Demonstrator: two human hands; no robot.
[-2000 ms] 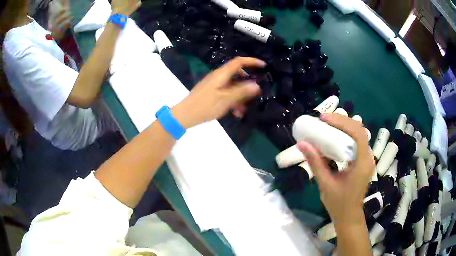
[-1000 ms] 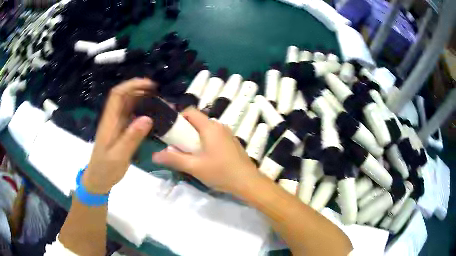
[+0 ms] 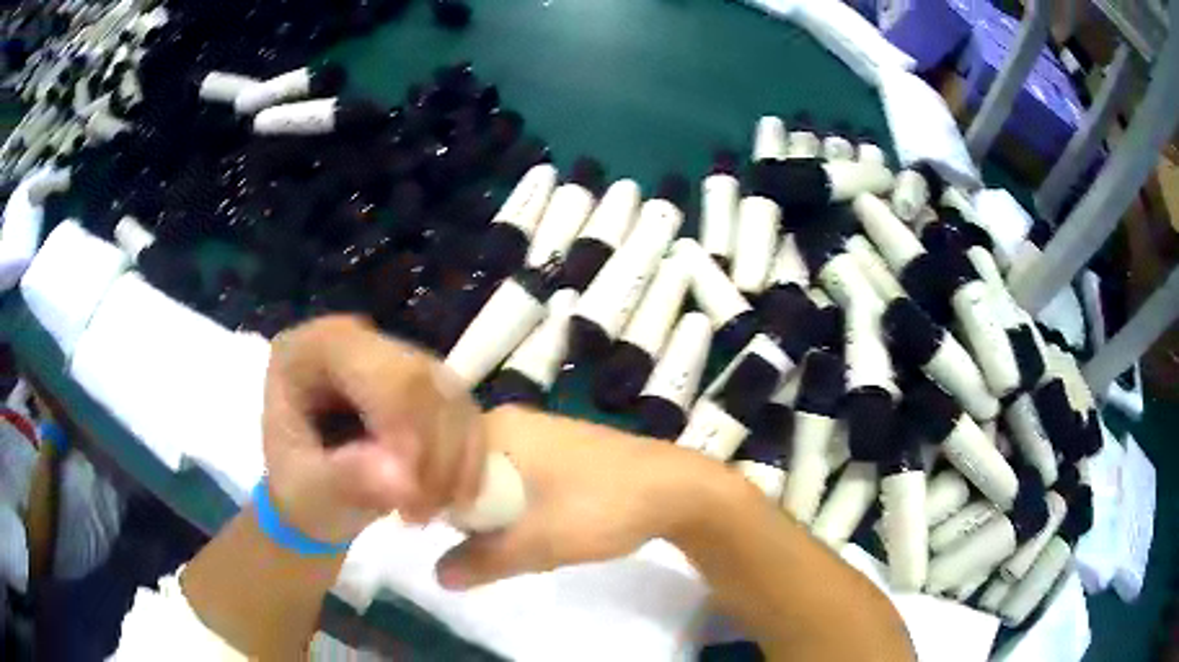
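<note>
My left hand (image 3: 375, 420), with a blue wristband, is closed around a unit whose black end shows as a dark spot inside the curled fingers. The cream body (image 3: 495, 497) of this unit sticks out toward my right hand (image 3: 569, 498), which is around its other side with the thumb below. The hands are close together above the white sheets at the near table edge. Much of the unit is hidden by my fingers. Assembled cream-and-black units (image 3: 630, 270) lie in a large pile to the right.
A heap of black caps (image 3: 349, 194) covers the table's left and middle. A few cream bodies (image 3: 295, 117) lie on it. White sheets (image 3: 142, 362) line the near edge of the green table (image 3: 621, 78). Grey metal bars (image 3: 1099, 181) and purple crates (image 3: 1021, 78) are at right.
Both hands have moved down and nearer the table edge with the unit. My left hand has closed over the black end. More units show uncovered behind the hands.
</note>
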